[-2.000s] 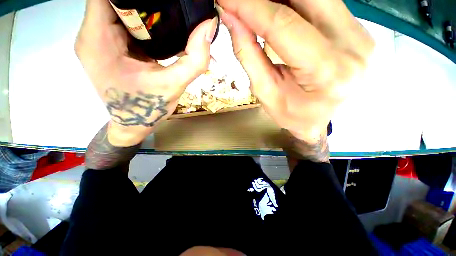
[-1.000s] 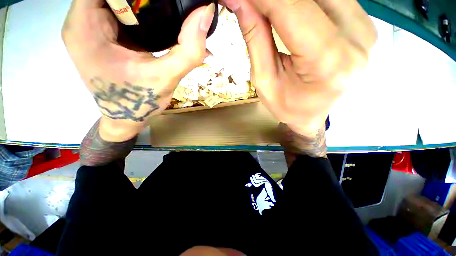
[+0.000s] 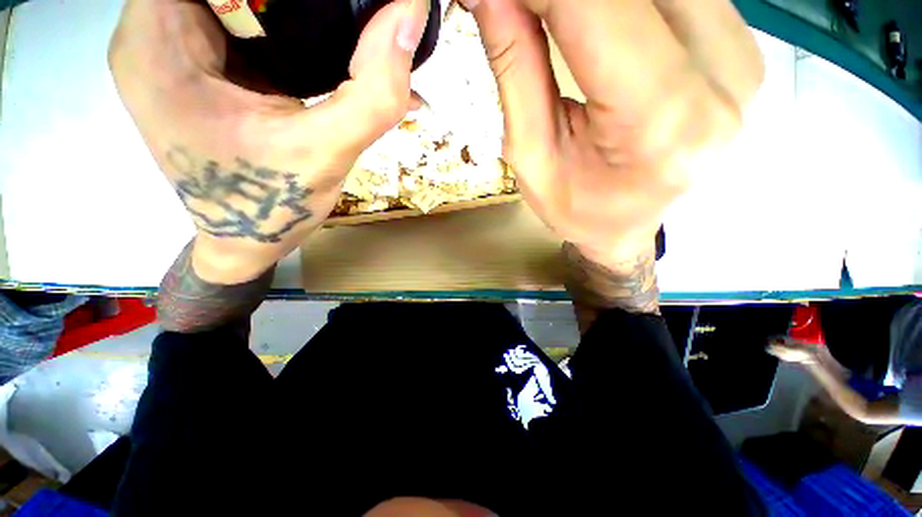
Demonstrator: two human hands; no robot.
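Observation:
My left hand (image 3: 263, 141) is wrapped around a glossy black unit (image 3: 303, 50) with a beige paper band, at the top edge of the picture, which cuts the unit off. My right hand (image 3: 617, 121) is beside the unit's right end, thumb and finger pinched together near the top edge. What its fingertips hold is too small and cut off to tell. Below and between the hands is an open brown tray (image 3: 425, 212) with a heap of small cream tabs (image 3: 435, 162), partly overexposed.
A tan cardboard sheet (image 3: 435, 252) lies under the tray on the white bench (image 3: 71, 182). Black units (image 3: 896, 48) sit on the green conveyor at the top right. Another person's forearm and hand (image 3: 834, 384) show at the lower right, beyond the bench edge.
The black unit and my left hand have shifted slightly up and left. My right hand stays pinched near the unit's end. Another person's arm has come into view at the lower right.

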